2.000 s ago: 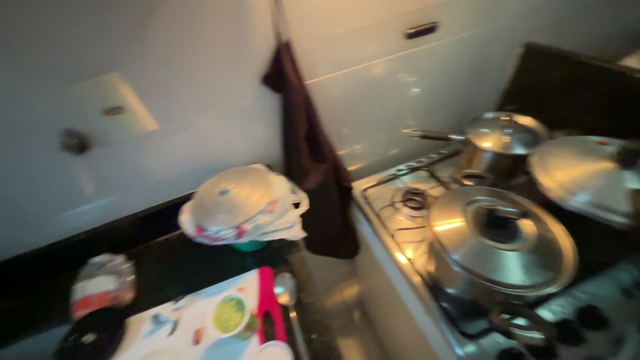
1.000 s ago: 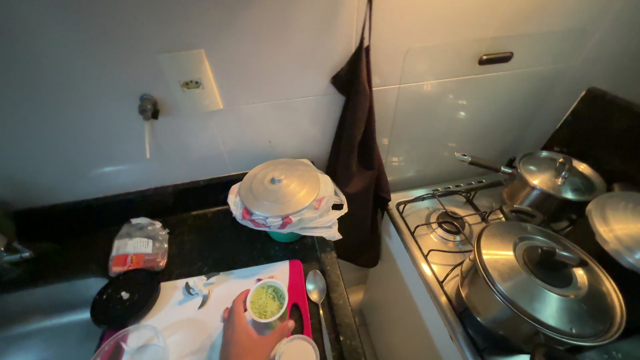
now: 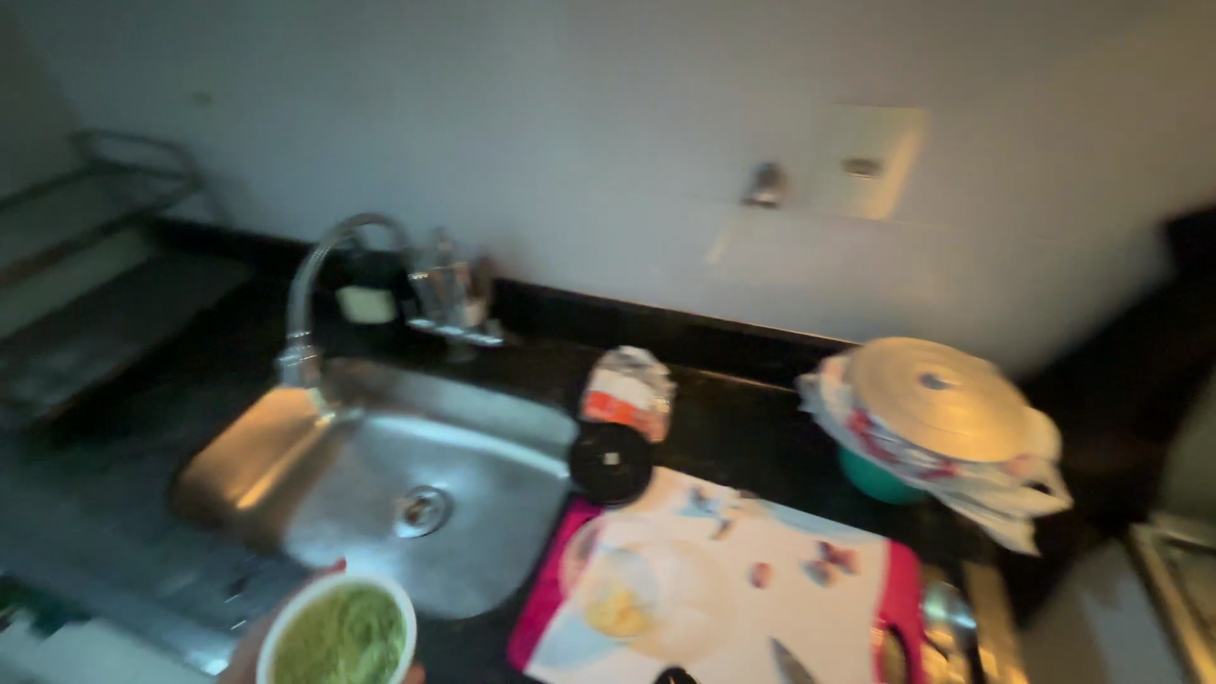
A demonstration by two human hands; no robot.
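Note:
My left hand (image 3: 252, 655) grips a white cup (image 3: 337, 632) of finely cut green food at the bottom left, in front of the sink. My right hand is out of view. To the right lies a white cutting board with pink ends (image 3: 826, 622). On it are a clear plastic container (image 3: 679, 589) with pale yellow bits, small reddish pieces (image 3: 836, 560) and a knife blade (image 3: 790, 662), its handle hidden. A black round lid (image 3: 611, 464) overlaps the board's back left corner. Spoons (image 3: 950, 613) lie at its right side. The view is blurred.
The steel sink (image 3: 361, 484) has a curved faucet (image 3: 306, 285) behind it. A plastic packet (image 3: 629, 389) lies behind the black lid. Back right, a metal lid (image 3: 936, 399) tops a plastic bag and green bowl (image 3: 879, 475). The stove's edge (image 3: 1164, 579) shows at far right.
The view has swung left to the sink. The white cup, over the cutting board in my hand a second ago, is now held in front of the sink.

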